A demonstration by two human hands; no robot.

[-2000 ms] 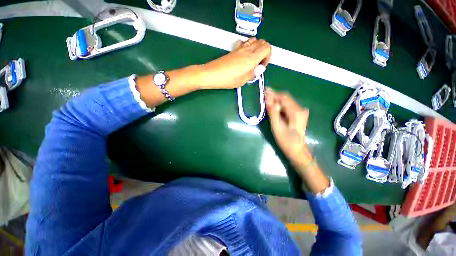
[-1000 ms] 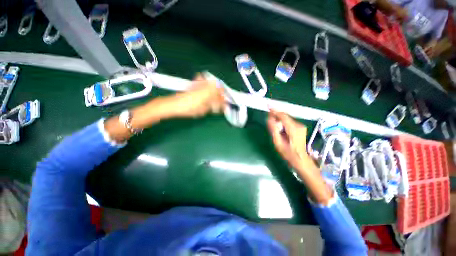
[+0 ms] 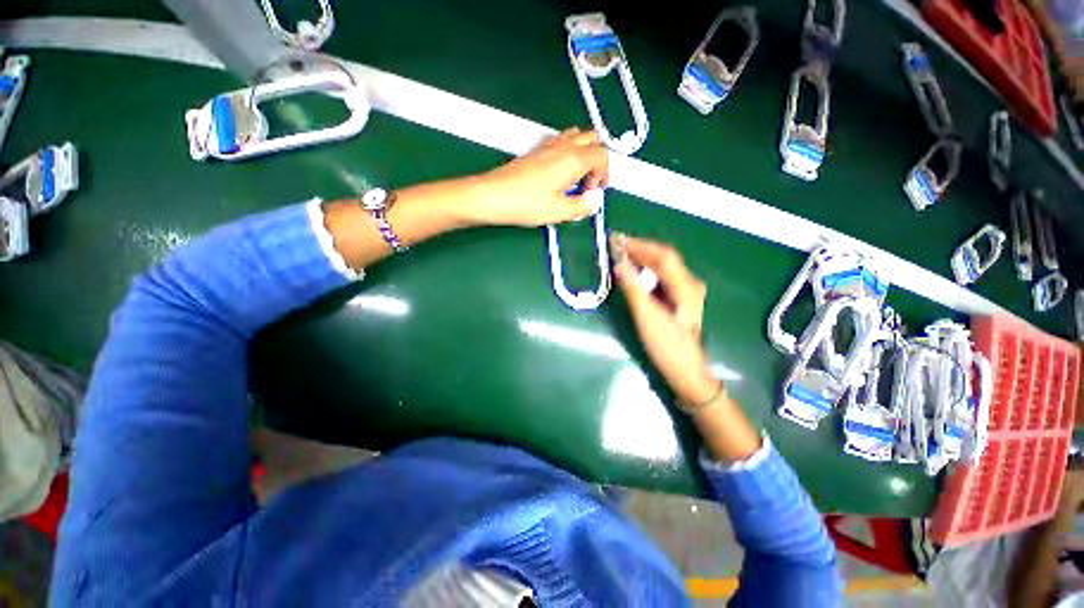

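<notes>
A white loop-shaped unit (image 3: pixel 580 297) lies or is held just in front of the white edge strip, its rounded end pointing toward me. My left hand (image 3: pixel 549 181) grips its far end, and the fingers cover the end block. My right hand (image 3: pixel 661 299) is just right of the loop, fingers curled with the tips near the loop's right side. A small white spot shows between those fingers. I cannot tell what it is, nor whether the hand touches the loop.
A unit pile (image 3: pixel 874 368) lies at right beside a red tray (image 3: pixel 1010 428). A single set-apart unit (image 3: pixel 279 115) lies by the grey post (image 3: pixel 238 36). Several units are at far left. Scattered units lie on the belt beyond the white edge strip (image 3: pixel 713 211).
Since one second ago my left hand has moved right and toward me, and the loop now points toward me beside my right hand. The view has shifted, and the belt units sit elsewhere.
</notes>
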